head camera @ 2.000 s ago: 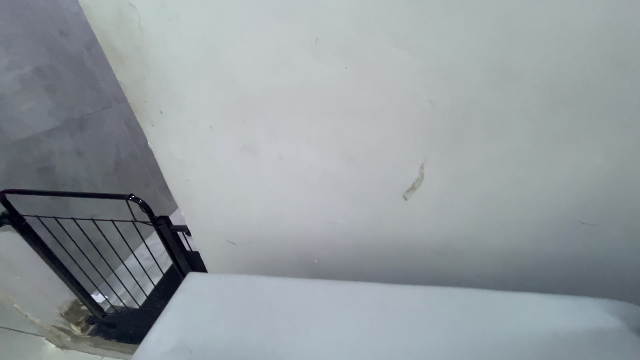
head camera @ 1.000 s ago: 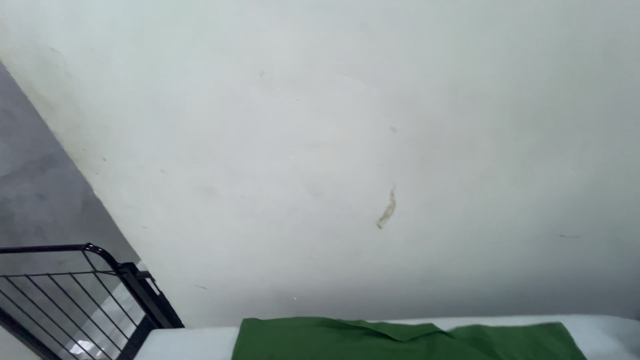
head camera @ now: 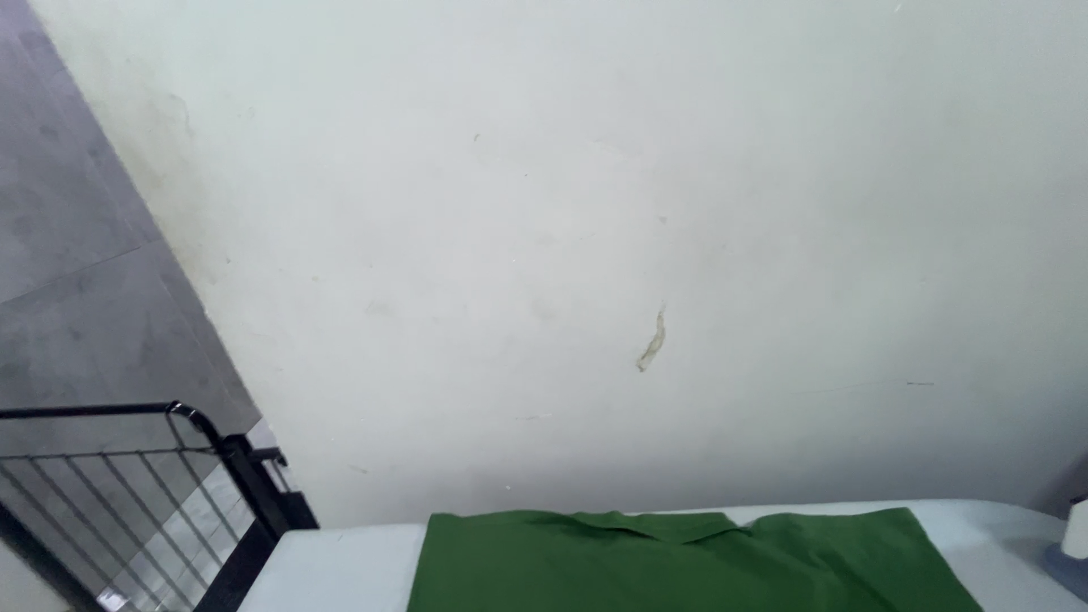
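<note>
Neither of my hands is in view. A green cloth garment (head camera: 680, 565), with what looks like a neckline fold at its far edge, lies spread on a white padded surface (head camera: 331, 565). The near part of the garment is cut off by the bottom of the view. At the right edge, part of a white and blue-grey object (head camera: 1073, 548) rests on the same surface; too little of it shows to name it.
A pale wall (head camera: 527, 272) with a scraped mark rises behind the padded surface. On the left stands a black metal gate or rack with thin bars (head camera: 127, 455). Grey tiles (head camera: 76, 280) lie beyond the wall's edge.
The green garment now covers the middle of the padded surface, which showed bare in the oldest frame. The view has shifted somewhat.
</note>
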